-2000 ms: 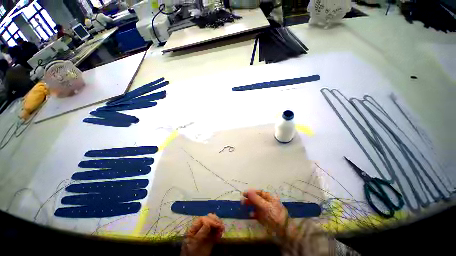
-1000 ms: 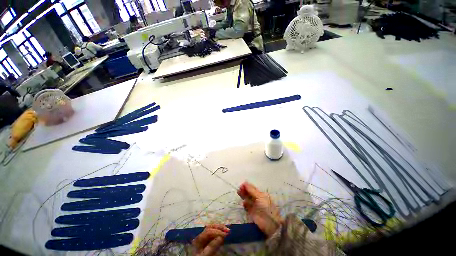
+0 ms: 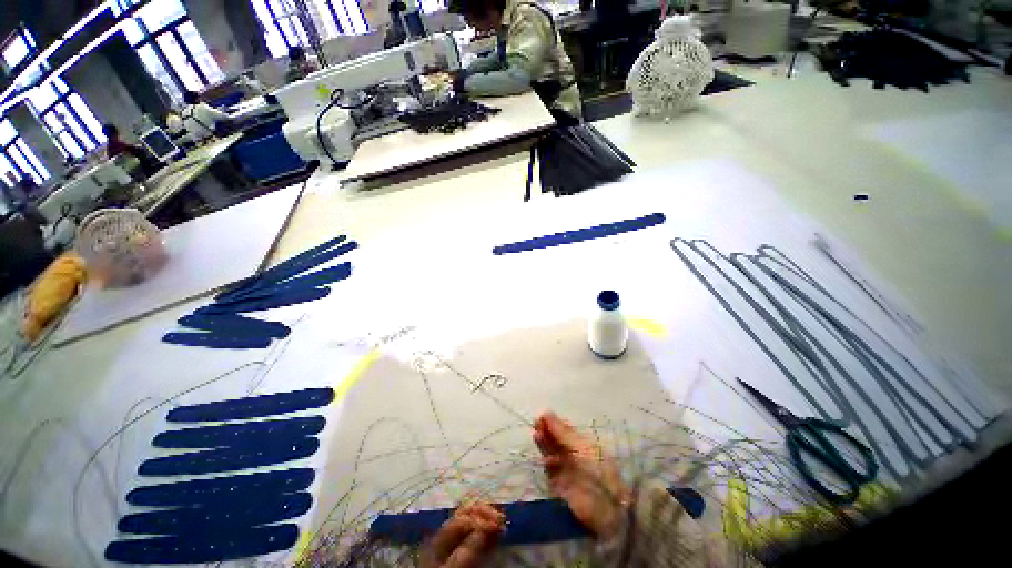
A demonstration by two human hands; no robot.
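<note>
A navy strap (image 3: 544, 519) lies across the near edge of the beige sheet (image 3: 444, 422). My left hand (image 3: 471, 535) rests at the strap's left half, fingers curled and fingertips together; whether it pinches a thread is too small to tell. My right hand (image 3: 579, 472) is raised a little over the strap's right half, its fingertips together at a thin dark thread (image 3: 488, 391) that runs up and left across the sheet. A needle cannot be made out. Many fine dark thread tails lie around both hands.
A white thread cone (image 3: 607, 327) stands behind the sheet's far edge. Scissors (image 3: 816, 438) and grey loops (image 3: 799, 322) lie at right. Navy tabs (image 3: 228, 488) lie in a row at left, a fanned heap (image 3: 266, 291) behind them. A single tab (image 3: 579, 233) lies beyond. A person sits at a machine.
The camera view has tilted up since two seconds ago, so the table sits lower in the picture. Over the last second both hands have stayed nearly in place.
</note>
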